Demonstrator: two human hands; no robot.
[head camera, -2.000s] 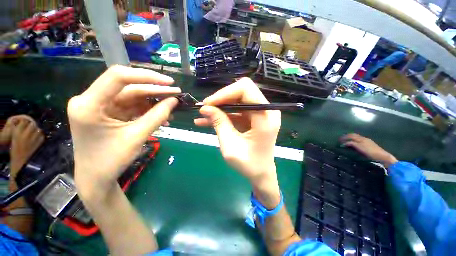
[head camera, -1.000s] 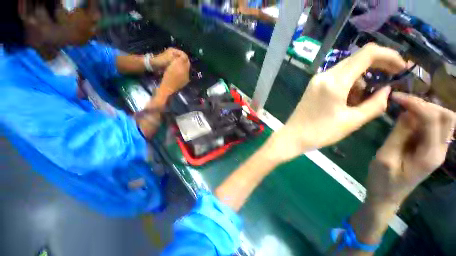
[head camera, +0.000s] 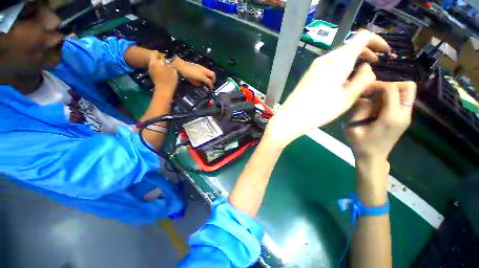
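Note:
My left hand (head camera: 320, 91) is raised above the conveyor edge, palm turned away, fingers bent toward my right hand. Whether it holds the small dark assembly cannot be told; its fingertips hide the spot. My right hand (head camera: 386, 118) is close beside and slightly below it, fingers curled. A slim dark tool (head camera: 362, 122) shows at its palm side, partly hidden by the fingers. A blue wrist strap (head camera: 374, 210) with a thin cord is on my right wrist.
The green bench (head camera: 299, 191) lies below, with a white edge rail (head camera: 336, 150). A red bin (head camera: 218, 165) holds dark tools and a silvery square (head camera: 202, 131). A person in a blue smock (head camera: 79, 162) works at left. A grey post (head camera: 286, 52) stands behind the bin.
The view first swung left, bringing the neighbouring person and whole red bin in. Since the last earlier frame, both my hands sit further left in view; the neighbour's hands have moved apart.

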